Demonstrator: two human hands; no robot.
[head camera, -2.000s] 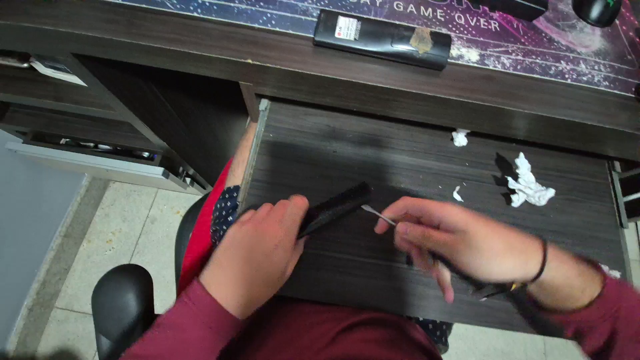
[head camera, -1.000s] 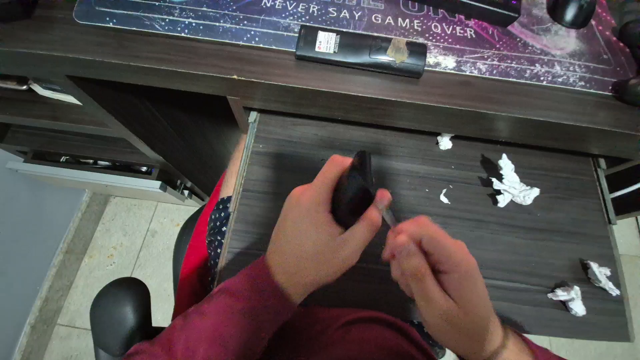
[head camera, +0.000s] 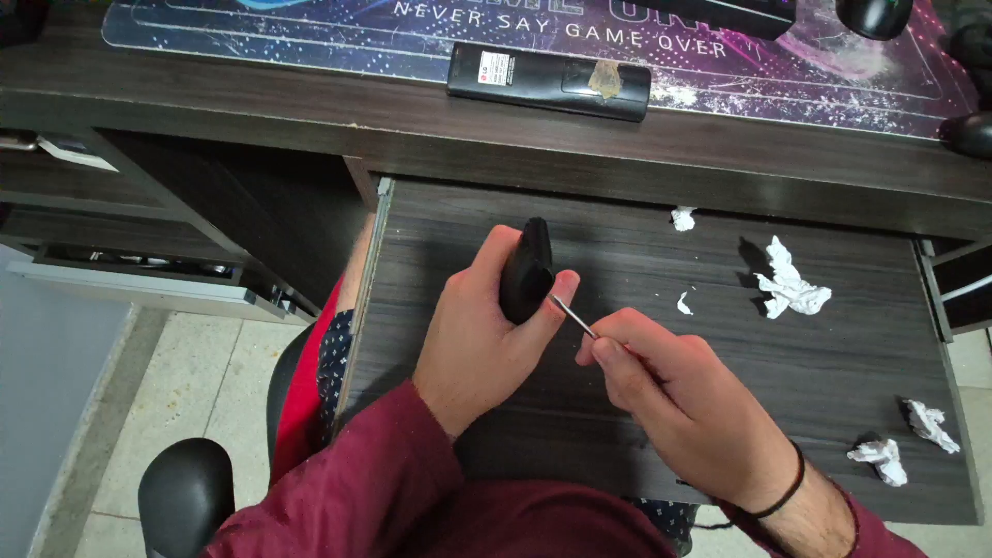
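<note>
Near the middle of the pulled-out tray, my left hand (head camera: 488, 333) grips a black plastic object (head camera: 528, 271), held on end; its exact kind cannot be told. My right hand (head camera: 682, 395), with a dark band at the wrist, pinches a thin metal tool (head camera: 573, 316) whose tip meets or nearly meets the object by my left thumb. The tool's other end is hidden in the hand. An LG remote control (head camera: 549, 81) lies face down at the desk's front edge, with a label and a worn brownish patch on its back.
Several crumpled white paper pieces (head camera: 792, 280) lie on the dark wooden tray (head camera: 465, 205). A printed desk mat (head camera: 310, 39) bears a computer mouse (head camera: 874, 15) at the top right. A chair armrest (head camera: 186, 496) stands at the lower left, below an open drawer (head camera: 139, 287).
My left hand has turned the black object from slanting to more upright. My right hand has brought the metal tool to its near side. The view has shifted, and more paper pieces show at right.
</note>
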